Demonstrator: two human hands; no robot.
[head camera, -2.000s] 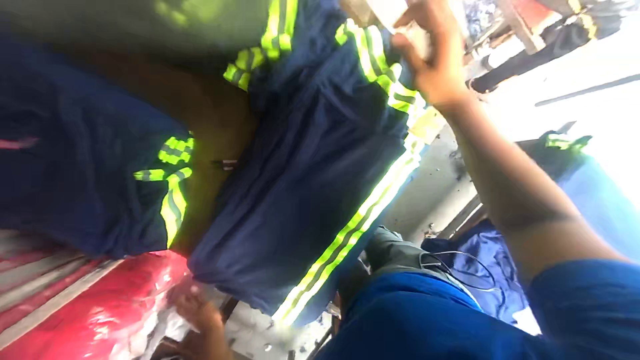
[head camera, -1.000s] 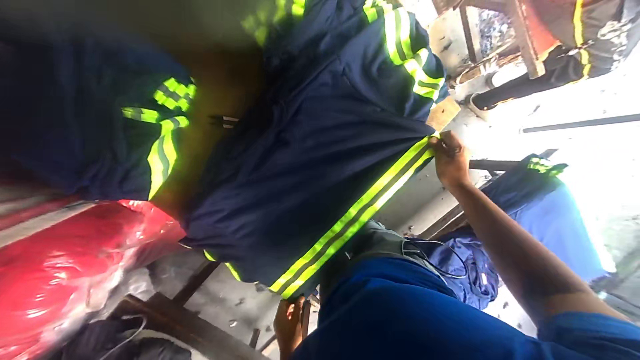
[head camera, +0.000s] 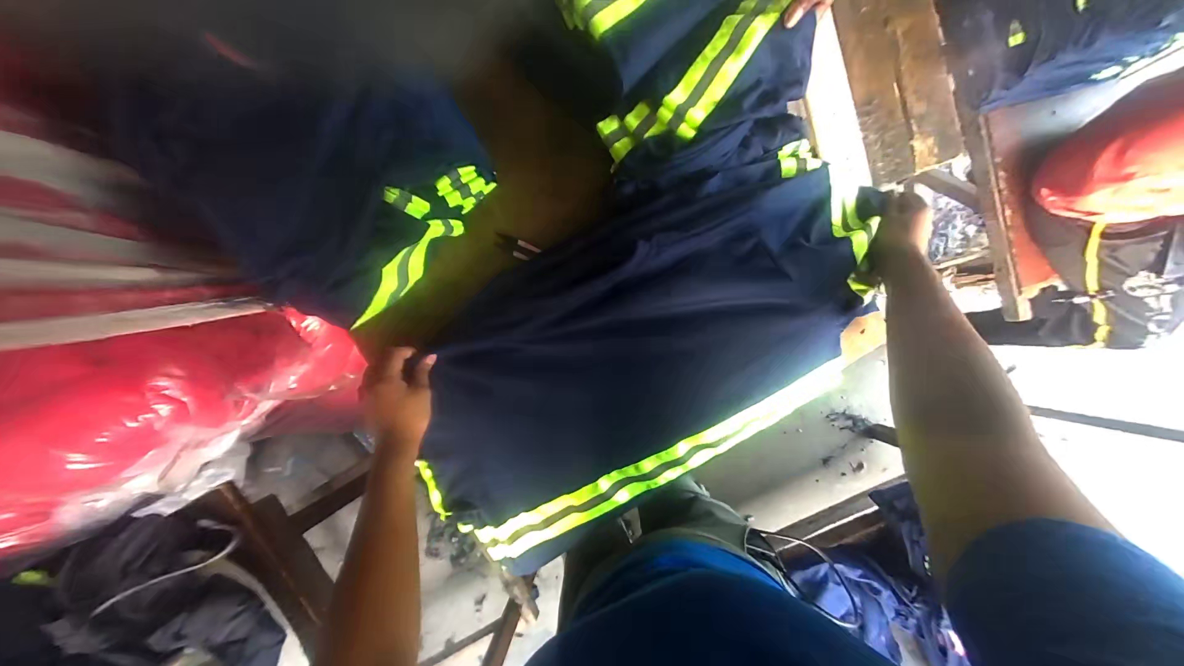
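A navy garment with yellow-green and grey reflective tape (head camera: 629, 314) lies spread over a brown table, its taped edge hanging toward my body. My right hand (head camera: 905, 222) grips its taped part at the right. At the garment's left edge is my left hand (head camera: 400, 393), thumb and fingers near the cloth; whether it pinches the edge cannot be told. A second navy piece with similar tape (head camera: 324, 203) lies to the left. Between the two, a small dark tool, perhaps a pen or snips (head camera: 518, 246), rests on the table (head camera: 546, 157).
Red plastic-wrapped bundles (head camera: 166, 398) fill the left side. Dark cloth (head camera: 166, 592) lies at lower left beside wooden beams (head camera: 277, 555). A wooden frame (head camera: 897, 92) and a red sack (head camera: 1119, 157) are at upper right. Another person's fingers (head camera: 807, 9) touch cloth at the top.
My left hand has moved up from the garment's lower corner to its left edge. My right hand has gone from the end of the long tape strip to the taped part farther up.
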